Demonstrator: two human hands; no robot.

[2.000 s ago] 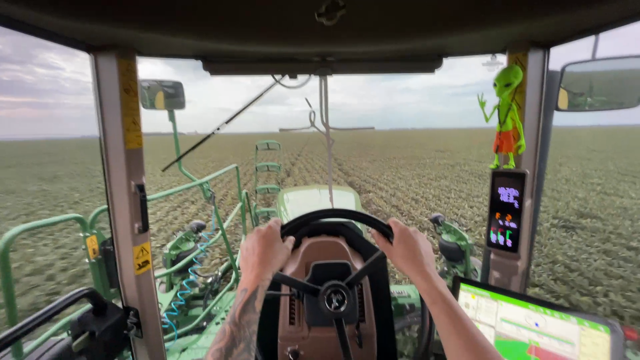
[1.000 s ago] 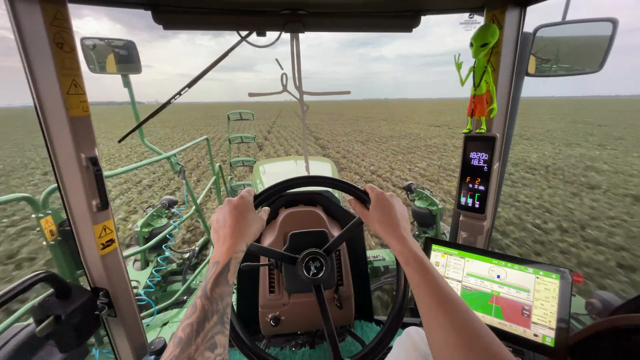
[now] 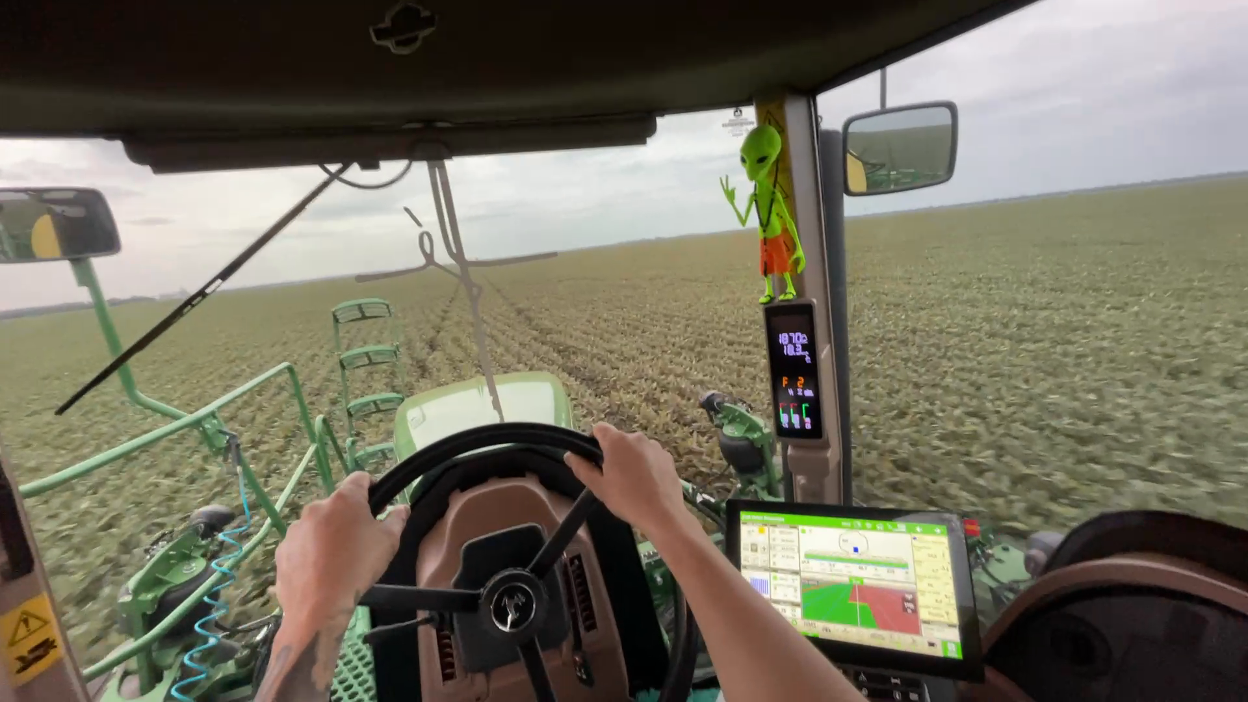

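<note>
Both bare hands grip the black steering wheel (image 3: 468, 435) of a tractor. My left hand (image 3: 336, 546) is closed around the rim at its upper left, with a tattooed forearm below it. At the upper right of the rim, my right hand (image 3: 629, 478) holds on, its thumb side toward the top. The wheel's spokes meet at a round hub (image 3: 514, 602) bearing a leaping deer emblem, in front of a brown steering column (image 3: 468, 517). Right of my right forearm stands a lit display screen (image 3: 853, 580) with a green and red field map.
A green alien figure (image 3: 770, 210) stands above a narrow instrument display (image 3: 795, 370) on the right pillar. Beyond the glass are the green hood (image 3: 487, 395), green handrails (image 3: 156, 439), a ladder (image 3: 368, 356), two mirrors (image 3: 902, 148) and a field of low leafy crop rows (image 3: 1024, 341).
The view has swung and tilted. Both hands stay on the wheel's rim. The number on the pillar display differs from a second ago.
</note>
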